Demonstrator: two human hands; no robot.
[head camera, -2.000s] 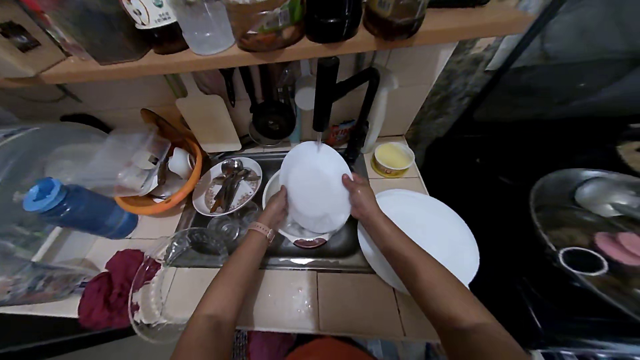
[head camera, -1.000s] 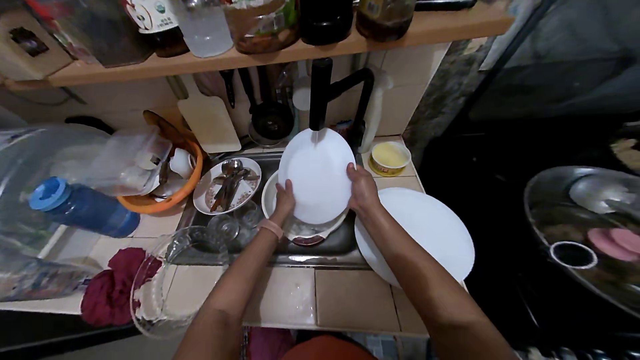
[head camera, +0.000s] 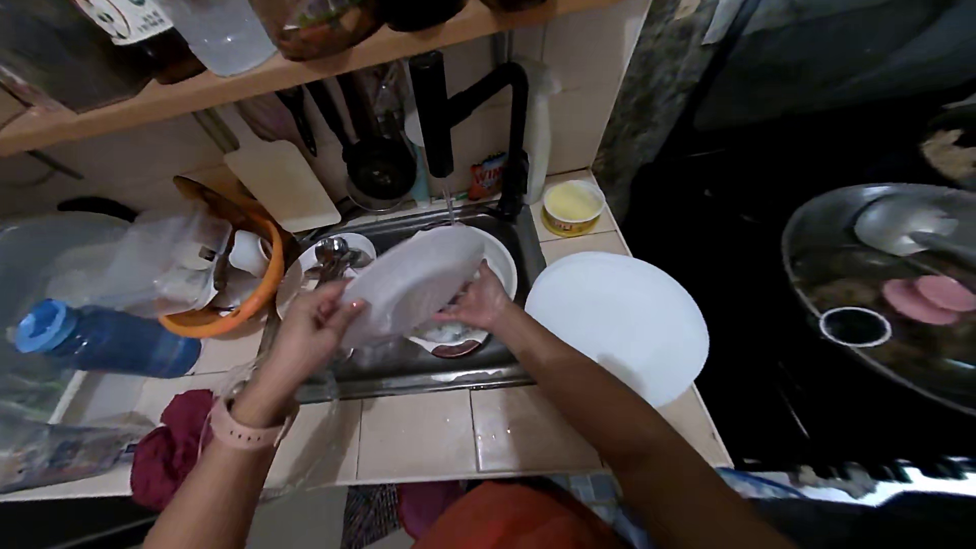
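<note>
A white plate is tilted over the metal sink, under a thin stream from the black faucet. My left hand grips its left edge between thumb and fingers. At its right side, my right hand supports the plate, with some fingertips hidden behind it. Beneath lies a white bowl in the sink, partly covered. To the left, metal spoons rest on a plate with a patterned rim. A large white plate lies on the counter at the sink's right.
An orange basket with dishes and a blue bottle stand left. A yellow tub sits behind the large plate. A wooden shelf with jars runs above. A metal basin with a ladle is far right.
The plate in my hands has turned from nearly upright to a slant, its lower end toward the left. My left hand has moved left with its edge.
</note>
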